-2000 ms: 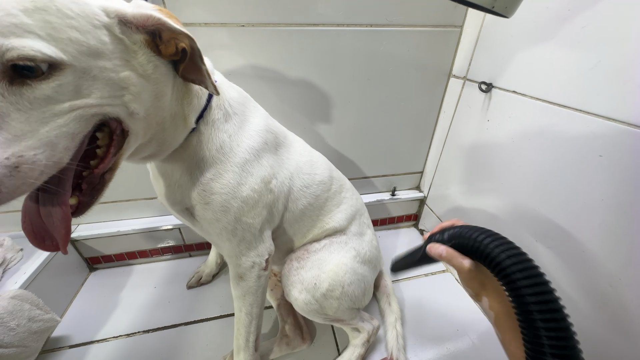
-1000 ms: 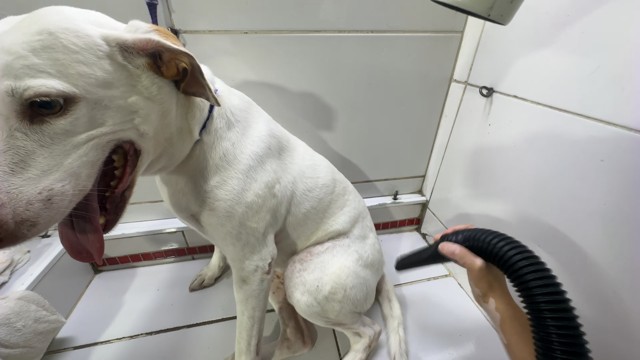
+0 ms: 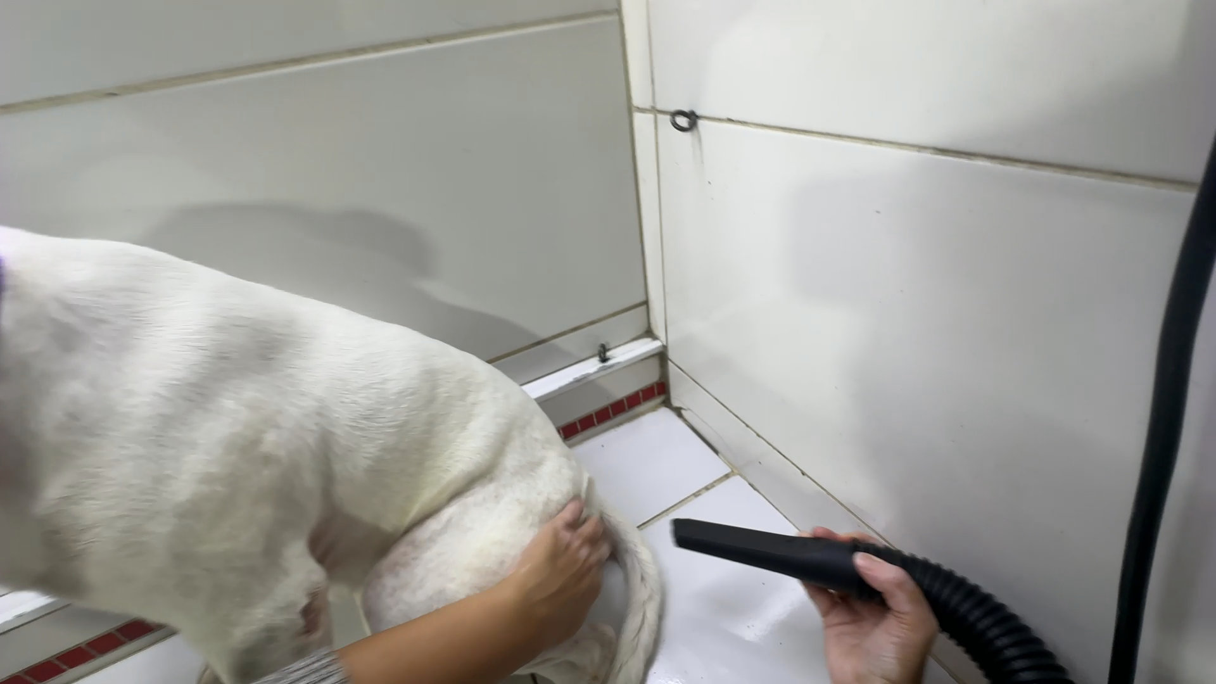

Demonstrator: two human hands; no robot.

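A white short-haired dog [image 3: 285, 408] fills the left of the view, its hind end low and its head out of frame. My left hand [image 3: 562, 565] lies on the dog's rump near the base of the tail [image 3: 644, 608], fingers bent against the coat; whether it grips anything cannot be told. My right hand [image 3: 879, 608] holds the black nozzle [image 3: 769, 551] of a ribbed hose [image 3: 978, 608]. The nozzle's tip points left toward the tail, a short way from it and not touching.
White tiled walls [image 3: 950, 313] meet in a corner behind the dog. A metal ring [image 3: 683, 121] sticks out from the right wall, and a small hook [image 3: 602, 352] stands on the ledge. A black hose or cable [image 3: 1164, 427] hangs at the far right.
My left hand has come into view on the dog's rump. The dog's head, seen before at the left, is out of frame. The view has shifted to the right.
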